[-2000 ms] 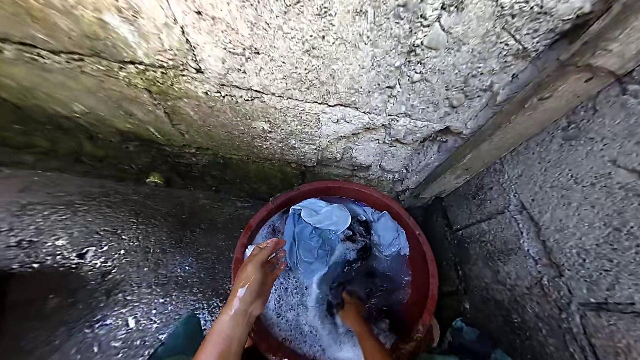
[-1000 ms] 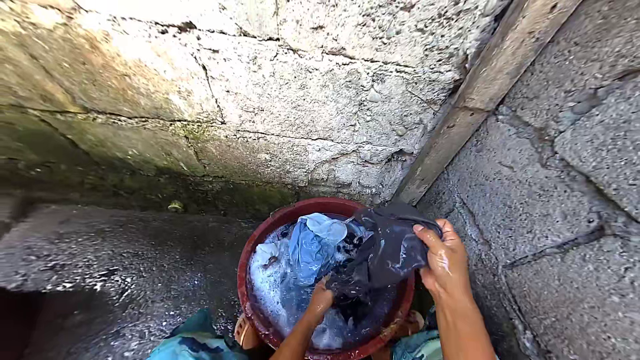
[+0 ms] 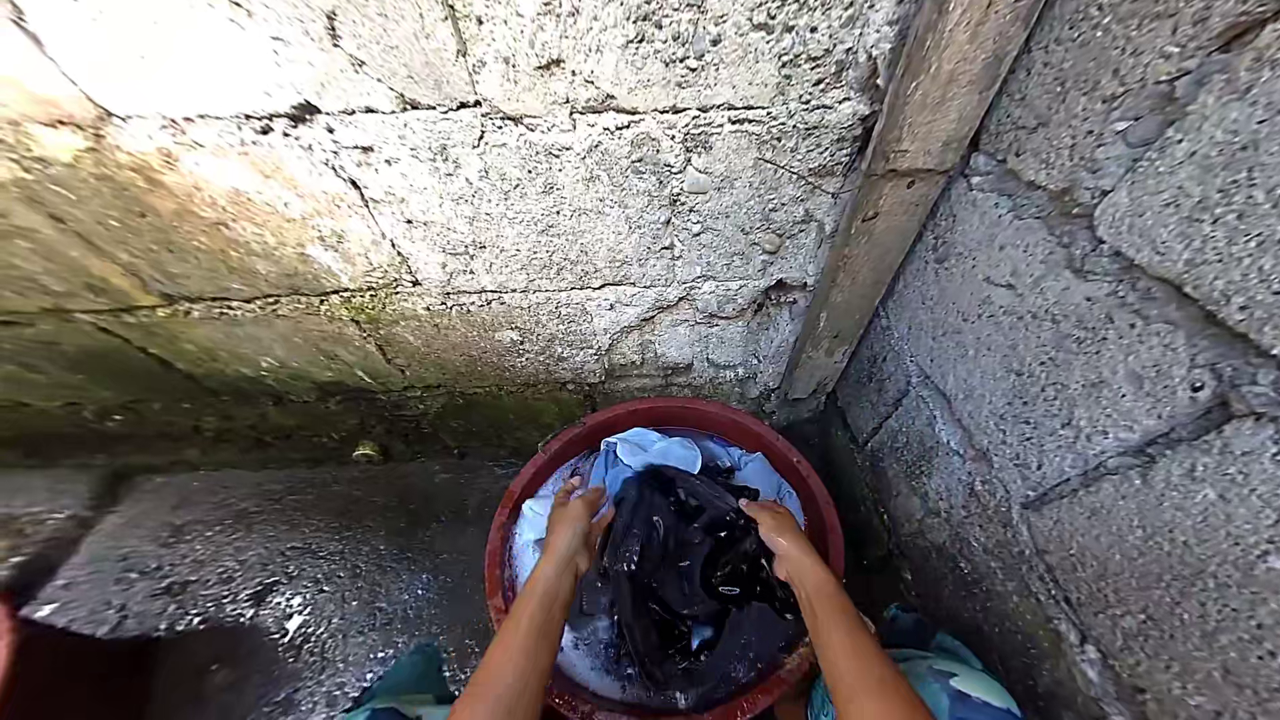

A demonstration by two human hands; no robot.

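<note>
A round red basin (image 3: 828, 500) holds soapy water and wet clothes. A black wet garment (image 3: 665, 560) is bunched over the middle of it. My left hand (image 3: 575, 520) is at the garment's left edge, fingers spread and partly curled; whether it grips the cloth cannot be told. On the right side, my right hand (image 3: 782, 535) pinches the garment's upper right edge between thumb and fingers. Light blue cloth (image 3: 650, 450) lies behind the black garment, against the far side of the basin. White suds (image 3: 590, 655) float along the left and near side.
A rough concrete block wall (image 3: 560, 200) rises behind the basin, and another (image 3: 1120, 350) stands at the right. A wooden post (image 3: 880, 230) leans in their corner. Wet concrete floor (image 3: 300, 540) lies at left, with part of a red object (image 3: 5, 640) at the edge.
My right hand has come down and left from beside the right wall, bringing the stretched dark cloth back over the basin. My left hand has moved up to the garment's left side.
</note>
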